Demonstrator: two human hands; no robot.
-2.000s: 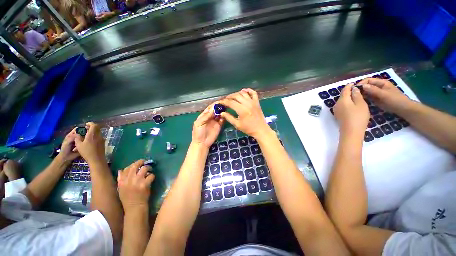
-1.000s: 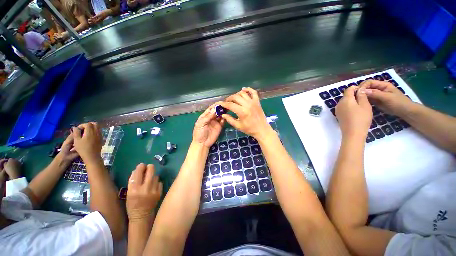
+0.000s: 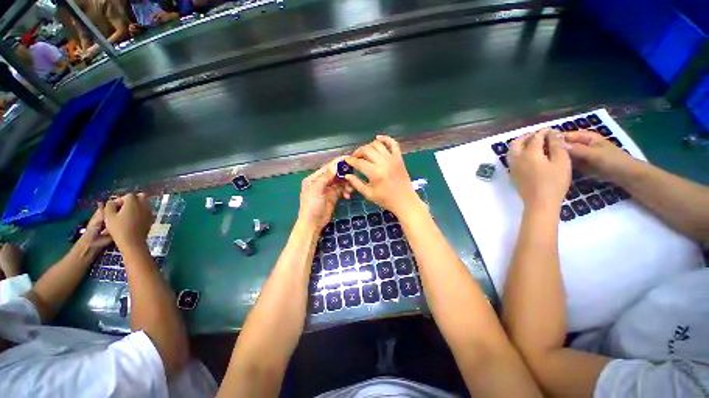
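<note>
My left hand [image 3: 320, 193] and my right hand [image 3: 381, 172] meet above the far edge of the carrier sheet. They hold a small dark square unit [image 3: 344, 168] with a pale edge between their fingertips. My left hand grips it from the left and below; my right fingers touch its right side. The clear carrier sheet [image 3: 368, 312] lies flat between my forearms. It bears rows of black square face pieces [image 3: 361, 256] with small pale centre marks. Its far part, near my wrists, shows clear spots.
Small silver and white pieces [image 3: 235, 202] and a black square [image 3: 241, 182] lie left of my hands. Another black square [image 3: 188, 298] lies nearer. Neighbours' hands work at left and right. A white sheet [image 3: 497, 225], blue bins [image 3: 47, 194] and the conveyor [image 3: 350, 93] surround the bench.
The neighbour's hand that was left of my forearm has gone from view, and a black square shows there. My hands have barely moved and still hold the unit. The view has shifted slightly.
</note>
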